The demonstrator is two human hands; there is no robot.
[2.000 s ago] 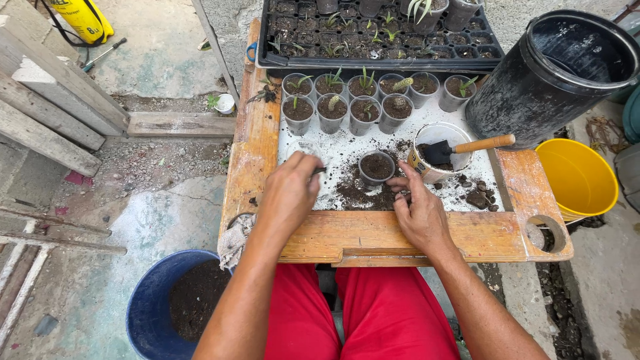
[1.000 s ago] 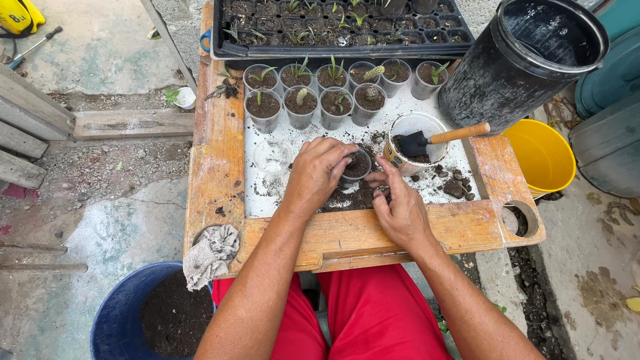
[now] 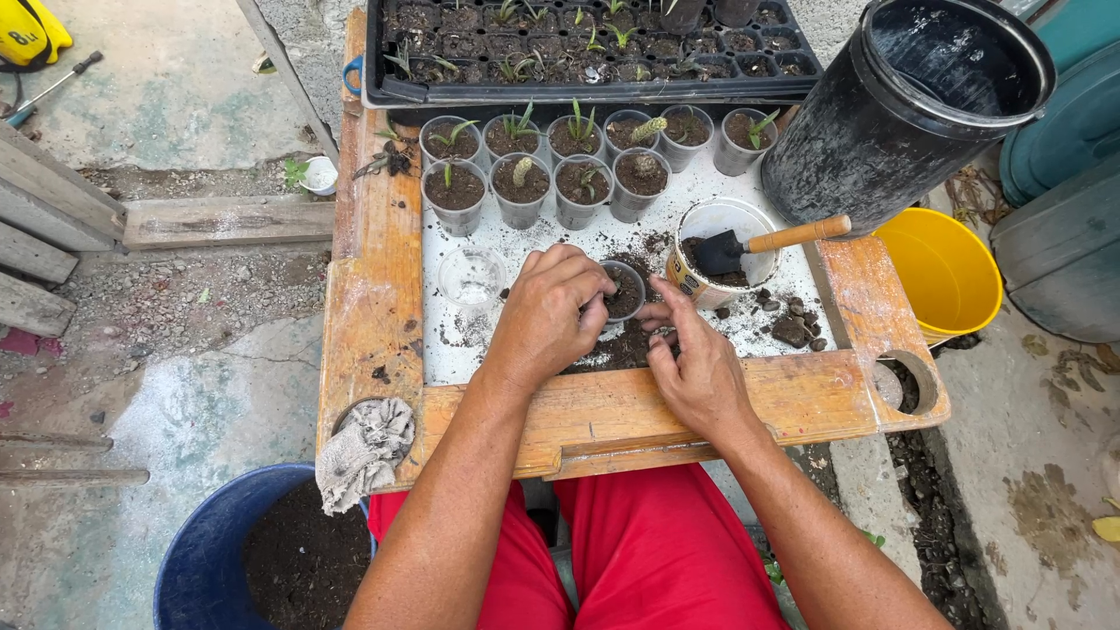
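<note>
A clear plastic cup of soil (image 3: 625,293) stands near the front of the white tabletop. My left hand (image 3: 560,306) is at its left side, thumb and fingertips together over the rim and the soil; whether they pinch something small cannot be told. My right hand (image 3: 691,354) rests on the cup's right side, its fingers apart and low near loose soil. To the left is an empty clear cup (image 3: 472,276). Right of the hands, a small trowel (image 3: 720,253) with a wooden handle leans in a white tub (image 3: 686,278) holding soil. Behind stand several cups with seedlings (image 3: 454,198).
A black seedling tray (image 3: 595,90) lies along the table's back. A tall black bucket (image 3: 840,131) stands at the back right, a yellow bucket (image 3: 941,271) beyond the right edge. Small stones (image 3: 791,332) lie right of the tub. A rag (image 3: 366,451) hangs at the front left corner, above a blue bucket of soil (image 3: 206,551).
My left hand, held left of the cup two seconds ago, has moved right to the cup's rim. My right hand stays beside the cup. The view has shifted.
</note>
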